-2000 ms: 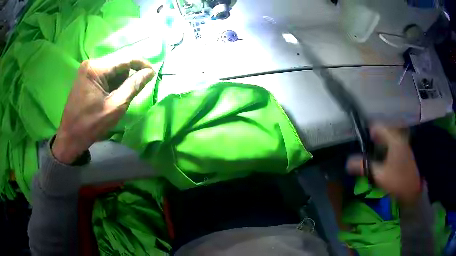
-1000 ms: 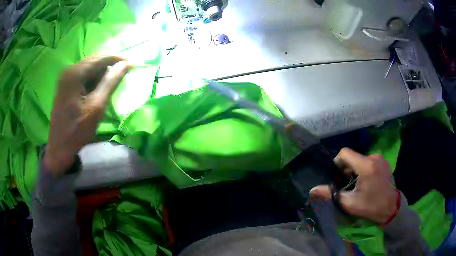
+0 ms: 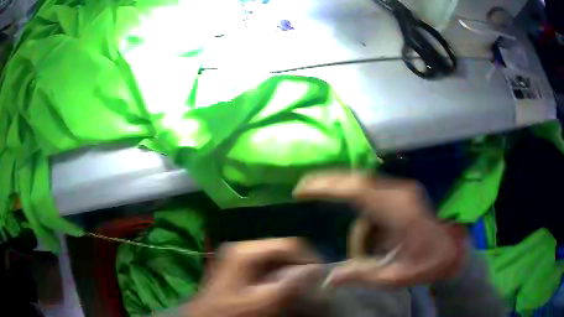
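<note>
My left hand (image 3: 260, 282), blurred at the bottom centre, has its fingers curled in; a thin pale strand (image 3: 148, 246) runs to it from the end of a hanging green strip at left. My right hand (image 3: 396, 229) is beside it, blurred, thumb and forefinger curved; a small pale line shows near its fingertips, too blurred to name. The green garment piece (image 3: 290, 142) drapes over the table's front edge above the hands. The black-handled shears (image 3: 427, 52) lie on the table at upper right, out of both hands.
Green cloth (image 3: 68, 93) is heaped over the left of the pale machine table (image 3: 433, 105). More green cloth (image 3: 161, 272) lies below the table at left, by a red crate (image 3: 105, 266). Green cloth (image 3: 525, 272) also hangs at lower right, with blue beside it.
The shears have gone from my right hand to the tabletop. My left hand has moved down and right from the cloth, and the two hands are now close together. The view has shifted slightly.
</note>
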